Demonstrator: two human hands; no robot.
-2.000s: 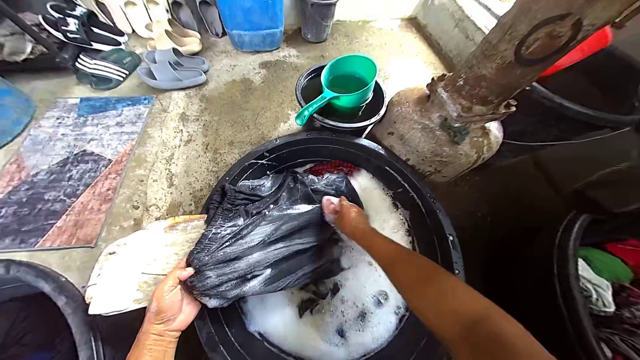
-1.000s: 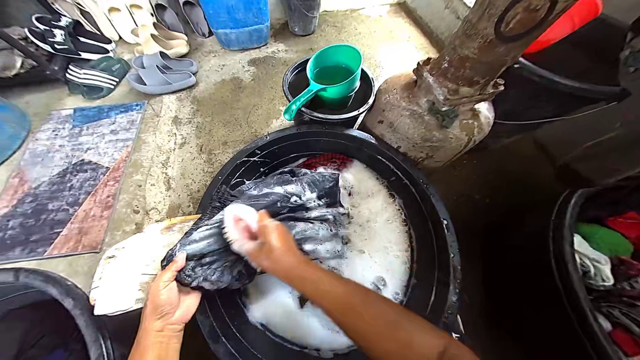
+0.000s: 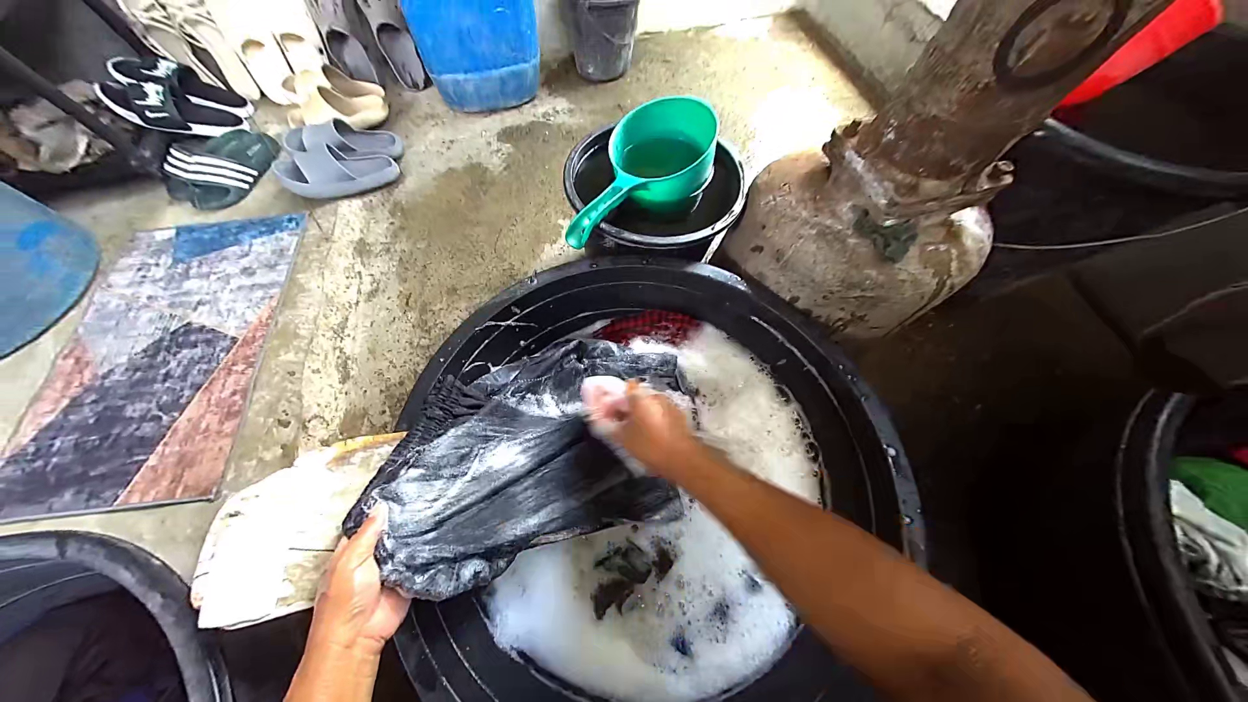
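A soapy black garment (image 3: 517, 468) with a gathered waistband lies spread over a large black plastic basin (image 3: 877, 458). My left hand (image 3: 361, 595) grips its lower left edge, thumb on top. My right hand (image 3: 648, 419), blurred, is over the garment's right part and holds a small pale scrubbing brush (image 3: 606, 400), its bristles too blurred to make out. White suds (image 3: 751, 429) fill the basin, with dark cloth (image 3: 629, 575) showing through them. Red checked cloth (image 3: 651, 327) lies at the basin's far side.
Beyond the basin, a green dipper (image 3: 663, 156) rests in a small black bucket (image 3: 731, 214), beside a crusted post base (image 3: 858, 244). A worn white board (image 3: 283, 536) touches the basin's left. Black tubs of clothes stand lower left (image 3: 127, 565) and right (image 3: 1141, 487). Footwear (image 3: 336, 171) and a rug (image 3: 156, 370) lie left.
My right hand with the brush has moved right and away across the garment since one second ago. The garment's lower left edge has shifted right with my left hand still on it.
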